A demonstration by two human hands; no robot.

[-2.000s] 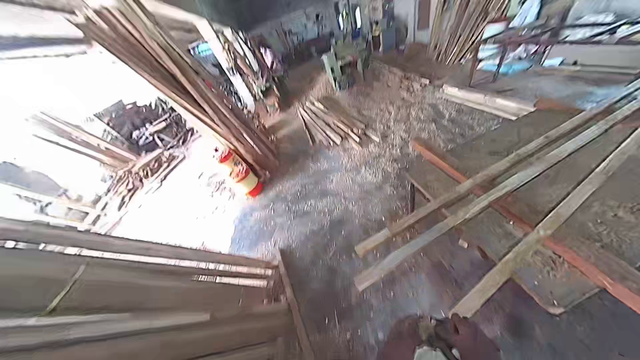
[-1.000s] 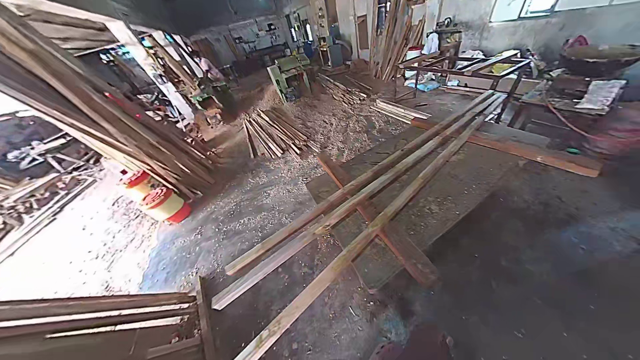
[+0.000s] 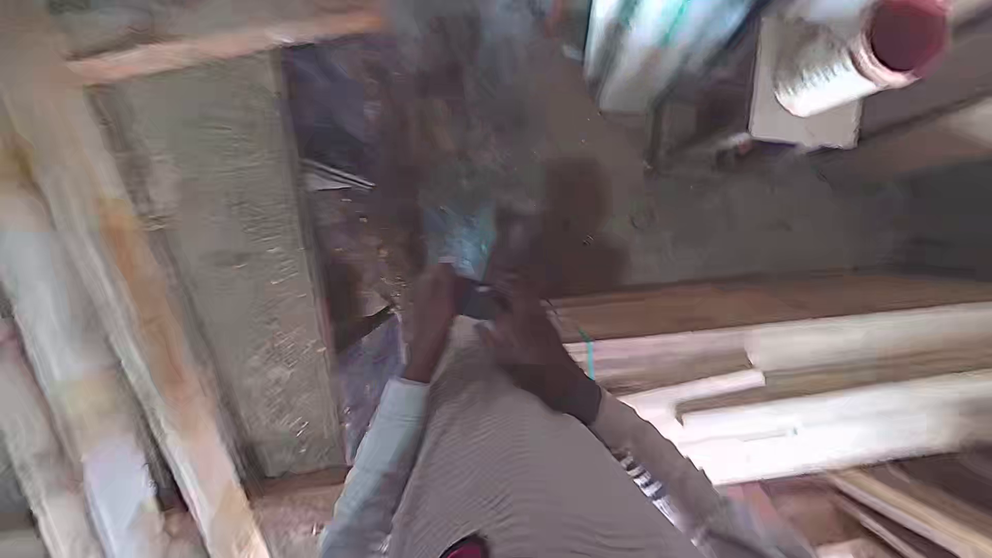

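Both my hands are close together in front of my body, at the middle of the head view. A small dark object (image 3: 473, 299), blurred, possibly a phone, lies between them. My left hand (image 3: 428, 322) is on its left side, with the fingers along its edge. My right hand (image 3: 539, 349) holds its right side. The kind of object cannot be told for certain.
Long wooden boards (image 3: 147, 333) run along the left over a flat worn panel (image 3: 225, 263). More planks (image 3: 821, 418) are stacked at the right. A white container with a dark red lid (image 3: 837, 77) stands at the upper right.
The view has swung strongly down towards my body. Both hands and the dark object between them now show; one second ago neither hand was plainly visible.
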